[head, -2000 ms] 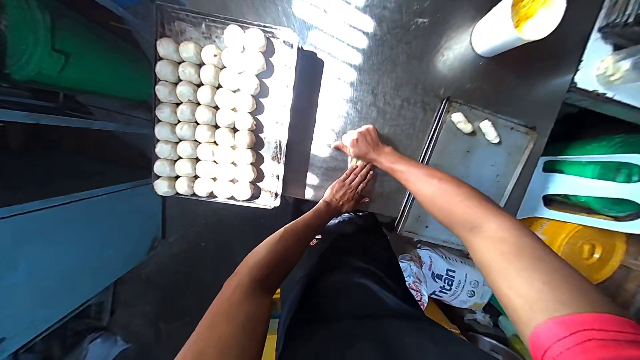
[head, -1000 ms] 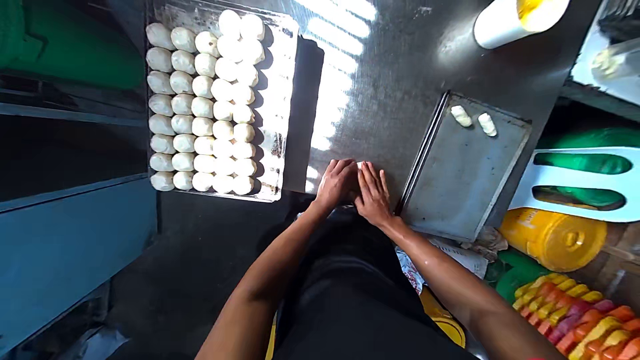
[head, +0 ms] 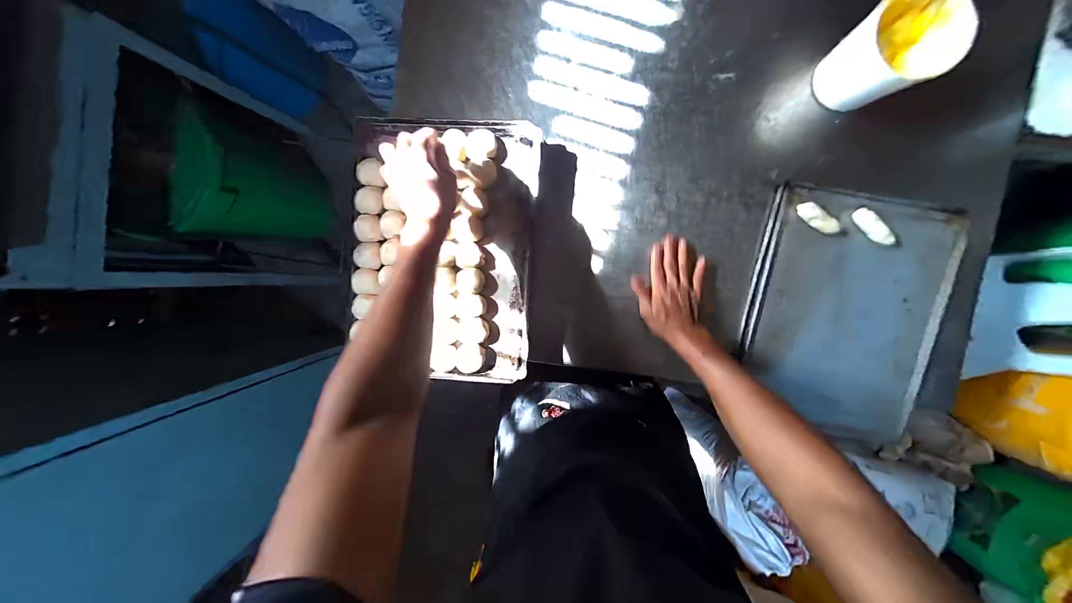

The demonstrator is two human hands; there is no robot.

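Rows of round dough balls [head: 471, 304] fill most of a metal tray [head: 507, 368] at the left of the metal table. My left hand [head: 421, 180] reaches over the upper rows, bright in the sunlight; whether its fingers touch or grasp a ball cannot be told. Flat on the table, fingers spread, lies my right hand [head: 672, 289], between the two trays, with no dough visible by it. A second metal tray [head: 846, 327] at the right bears two small shaped dough pieces [head: 873, 226] near its far edge.
A white container [head: 863, 71] with yellow contents stands at the table's far right. Left of the table are a green bin [head: 251, 180] and a light blue panel [head: 167, 494]. A white plastic bag [head: 754, 511] lies below the table's near edge, beside my apron [head: 611, 502].
My hands were together at the table's near edge; my left hand has moved left over the dough balls, and my right hand now rests apart from it. The view has shifted left.
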